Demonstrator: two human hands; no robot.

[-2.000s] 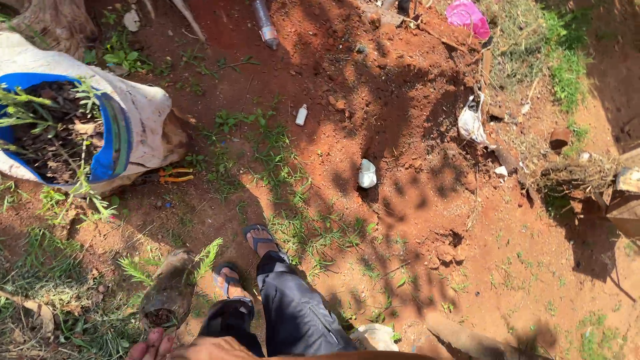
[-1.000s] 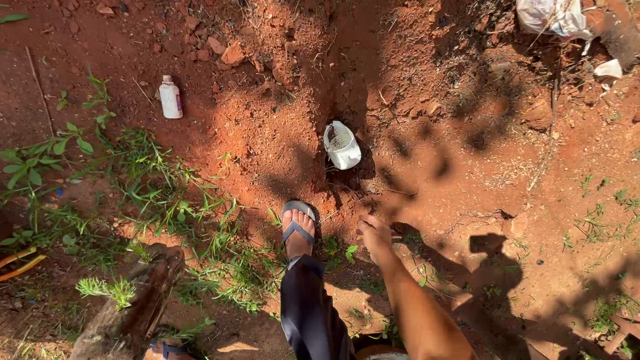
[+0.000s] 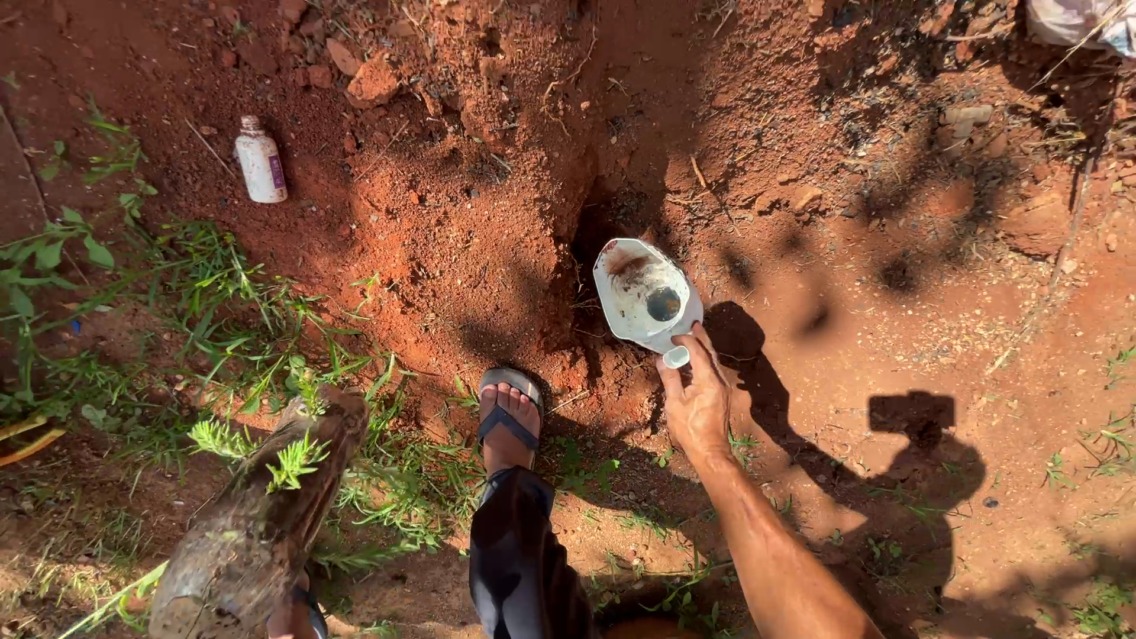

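Observation:
My right hand [image 3: 698,390] grips a cut-open white plastic container [image 3: 632,284] by its narrow lower end, thumb and fingers around a short spout or handle stub. Brown soil stains its inside, and a dark round spot shows near its lower right. It is tilted over a shaded hollow in the red soil [image 3: 461,266]. My left hand is not in view. A sandalled foot [image 3: 510,422] stands left of the container.
A cut log [image 3: 240,532] with green sprigs lies at lower left, covering part of my other foot. A small white bottle [image 3: 263,164] with a purple label lies at upper left. Grass, stones [image 3: 374,82], a yellow-orange object [image 3: 28,441] and a whitish bag [image 3: 1078,22] are around.
My right hand has reached the white container, which lay on the ground a second ago, and closed on it. The view has come much closer to the ground since two seconds ago.

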